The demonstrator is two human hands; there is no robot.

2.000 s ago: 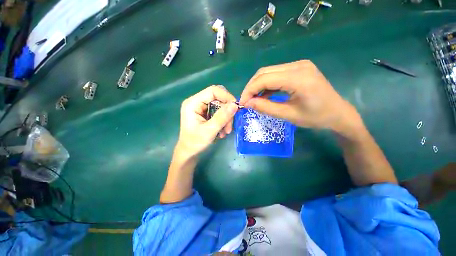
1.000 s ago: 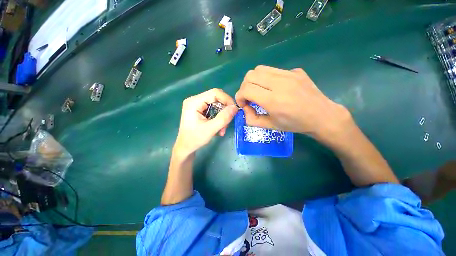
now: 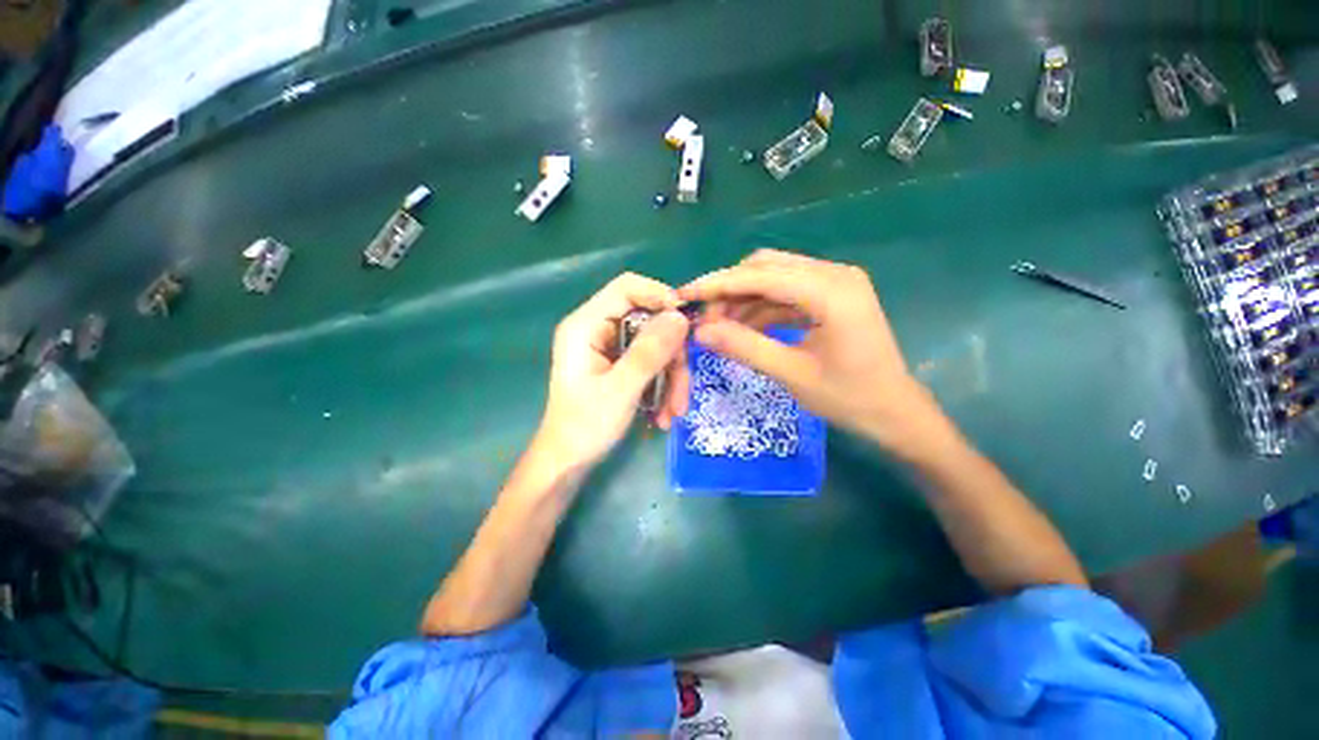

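My left hand [image 3: 596, 362] is closed around a small grey, silvery device unit [image 3: 632, 333], mostly hidden by the fingers. My right hand [image 3: 810, 340] meets it at the fingertips, over the back left corner of the blue parts tray. A small dark part [image 3: 692, 310] shows between the fingertips of both hands, at the unit's end. The blue parts tray [image 3: 745, 476] lies below the hands and holds a heap of tiny white gaskets [image 3: 741, 411]. Whether my right fingers hold a gasket cannot be seen.
Several device units [image 3: 692, 168] lie spaced in a curved row along the green bench. Tweezers [image 3: 1068, 284] and loose white gaskets [image 3: 1150, 470] lie at right. A blister tray [image 3: 1256, 289] is at far right. A clear plastic bag [image 3: 65, 455] and cables are at left.
The camera view has shifted, bringing more of the blister tray and units into sight at right. My right fingers are spread a little wider around the dark part. My left hand still holds the unit.
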